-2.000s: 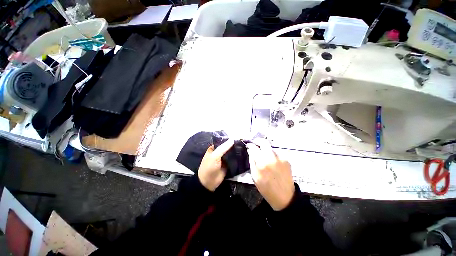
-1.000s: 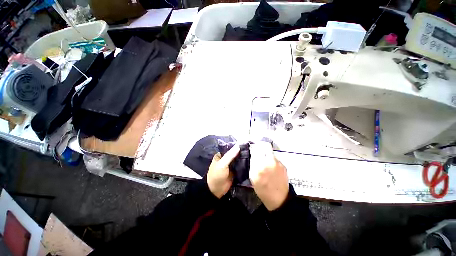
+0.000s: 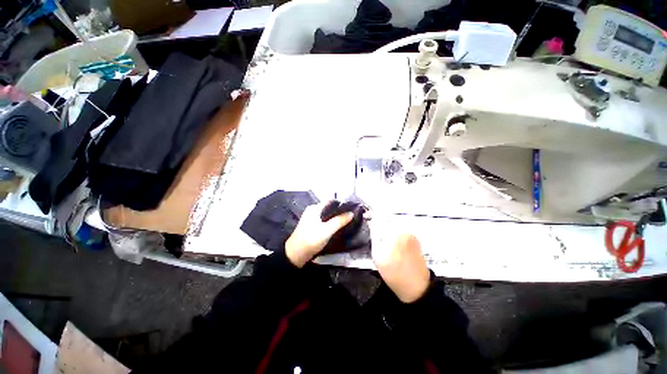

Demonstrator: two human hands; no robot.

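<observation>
A small dark cloth part (image 3: 274, 218) lies on the white table at its front edge, its flat end spread to the left and its right end bunched. My left hand (image 3: 314, 232) is closed on the bunched end. My right hand (image 3: 398, 256) is at the right side of the bunch; its fingers are washed out by glare, so its hold cannot be told. The sewing machine head (image 3: 431, 124) stands just behind and to the right of the hands. The needle area is blurred by bright light.
Folded black cloth (image 3: 150, 135) lies on a brown board (image 3: 208, 157) at the left. A blue pen (image 3: 536, 181) stands under the machine arm. Red-handled scissors (image 3: 625, 246) lie at the right table edge. A white tub (image 3: 289, 29) with black cloth is behind the table.
The cloth's flat end has spread out further to the left. My left hand has turned flatter over the bunch. The whole view has shifted slightly.
</observation>
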